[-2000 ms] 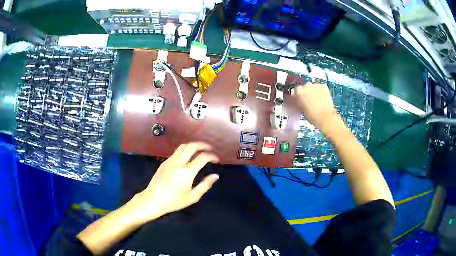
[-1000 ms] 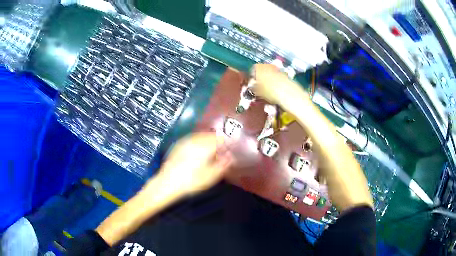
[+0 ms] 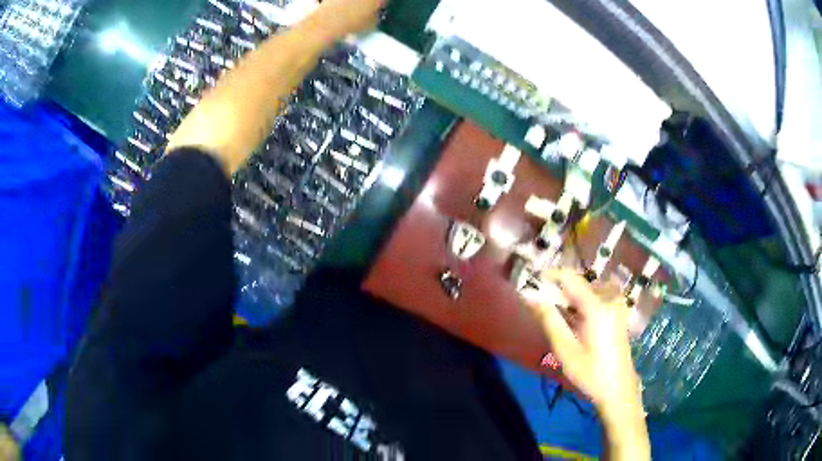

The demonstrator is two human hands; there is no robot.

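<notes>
The reddish-brown test board [image 3: 415, 270] lies tilted in view in front of me. My right hand [image 3: 590, 329] is over its right half, with the fingertips at a pale socket [image 3: 525, 275]; blur hides whether they hold anything. Another pale socket [image 3: 466, 240] and a round dark part [image 3: 451, 284] show to the left. My left hand [image 3: 350, 16] is at the top edge, partly cut off, beyond the far end of the clear tray of dark units [image 3: 311, 171]. What its fingers hold cannot be told.
A long white box with terminals [image 3: 505, 76] stands behind the board. A dark monitor [image 3: 712, 180] is at the upper right. A second clear tray [image 3: 685, 347] lies right of the board. My left forearm crosses the left tray. Blue bins or cloth [image 3: 45, 207] are at the far left.
My left hand has moved from the board up and away over the left tray. My right hand has come back from the board's upper left to its right half. The view has shifted.
</notes>
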